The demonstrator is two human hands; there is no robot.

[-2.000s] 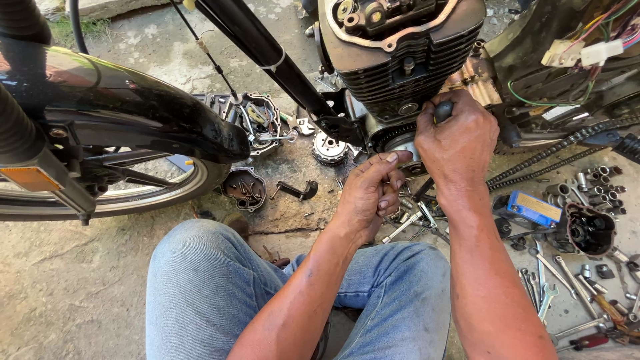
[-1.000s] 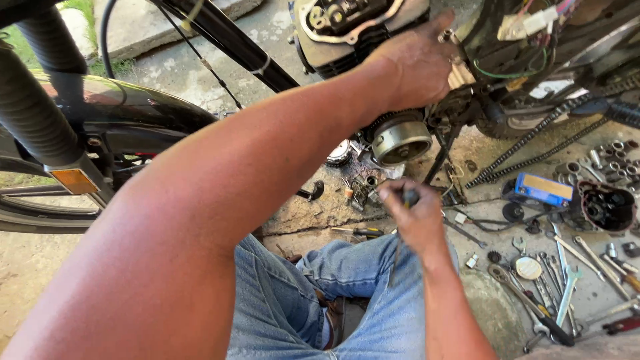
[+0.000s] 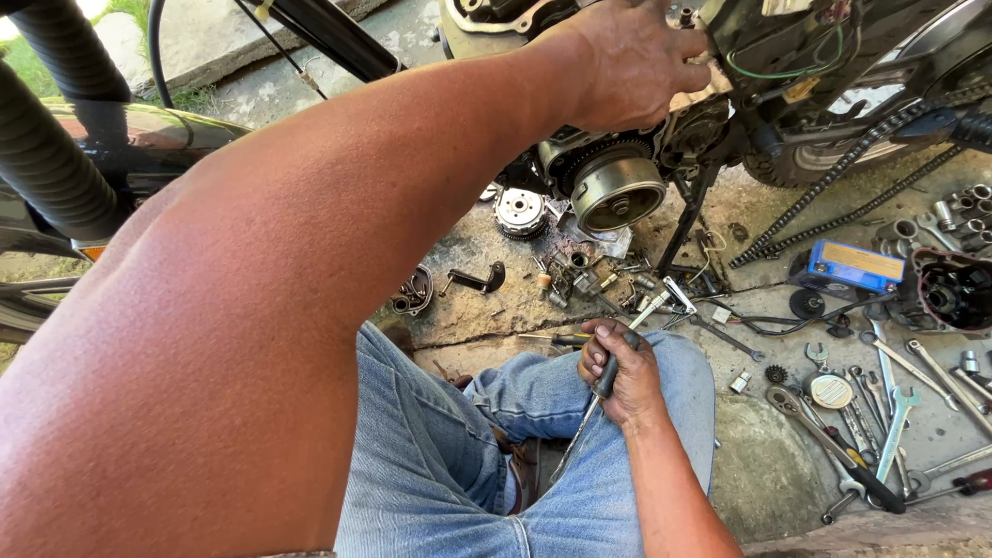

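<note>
My left hand (image 3: 624, 66) reaches across to the top of the motorcycle engine (image 3: 701, 124). Its fingers are spread over the back of the cylinder area; the palm side is hidden. Below it, the round metal flywheel rotor (image 3: 618, 190) is exposed on the engine's side. My right hand (image 3: 624, 376) is closed around the dark handle of a screwdriver (image 3: 608, 377), above my thigh, with the shaft slanting down toward my lap. Just ahead of this hand, a chrome socket tool (image 3: 651, 308) lies on the ground. A second screwdriver (image 3: 570, 339) lies beside it.
A clutch assembly (image 3: 520, 212) and loose bolts lie below the engine. To the right are a blue battery (image 3: 855, 265), an engine cover (image 3: 957, 287), a ratchet (image 3: 825, 438) and several wrenches. The drive chain (image 3: 833, 174) hangs at the upper right. The front fork (image 3: 54, 155) stands left.
Both hands have left the rotor. My left arm has swung across the view to the engine's top, and my right hand has come down toward my lap. The view has shifted.
</note>
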